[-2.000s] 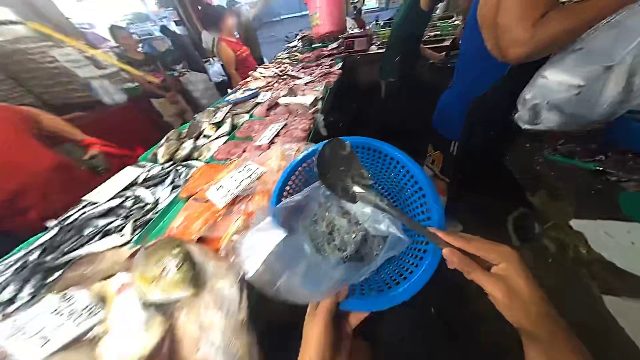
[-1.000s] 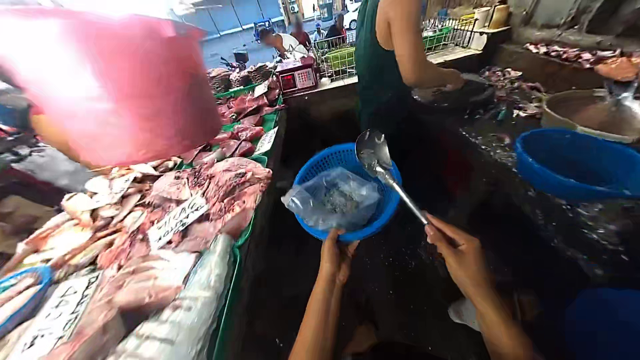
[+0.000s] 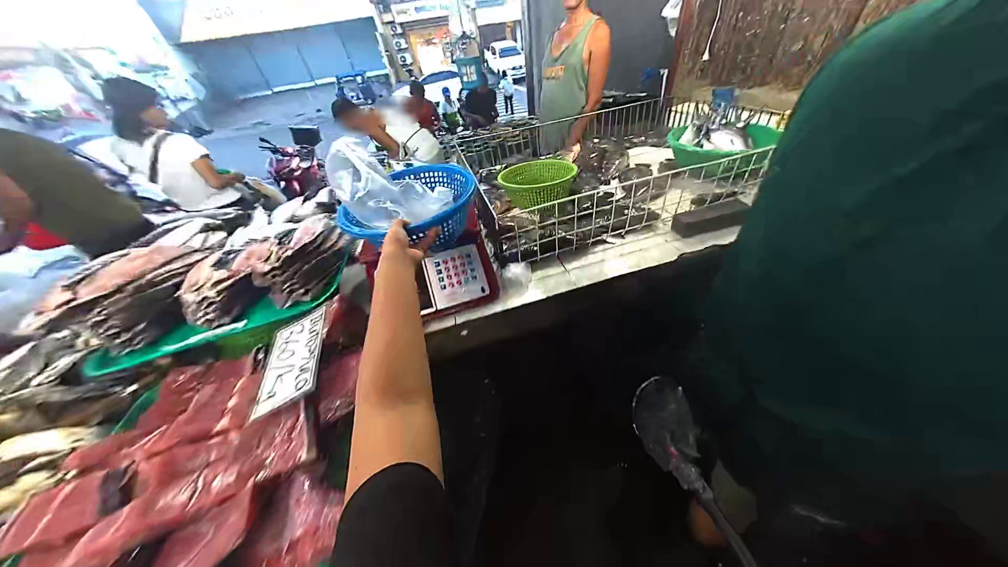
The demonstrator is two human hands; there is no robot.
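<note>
My left hand (image 3: 407, 242) grips the near rim of a blue perforated plastic basket (image 3: 453, 220), with the arm stretched forward. A clear plastic bag (image 3: 378, 189) lies in the basket and stands up over its left side. The basket is over a red digital scale (image 3: 457, 276) whose keypad shows below it; whether it rests on the scale I cannot tell. At the lower right a metal ladle (image 3: 665, 421) hangs bowl up, its handle running out of the bottom edge. My right hand is not clearly visible.
Red meat or fish slabs (image 3: 197, 441) with a price sign (image 3: 291, 362) lie at left, beside fish on a green tray (image 3: 173, 342). Behind the scale, a white wire rack (image 3: 583, 224) surrounds a green basket (image 3: 538, 185). A person in dark green (image 3: 882, 260) stands close at right.
My left hand has carried the blue basket with its bag forward, from over the dark floor to the scale. The ladle, held in my right hand earlier, is now low at the right. The view has swung.
</note>
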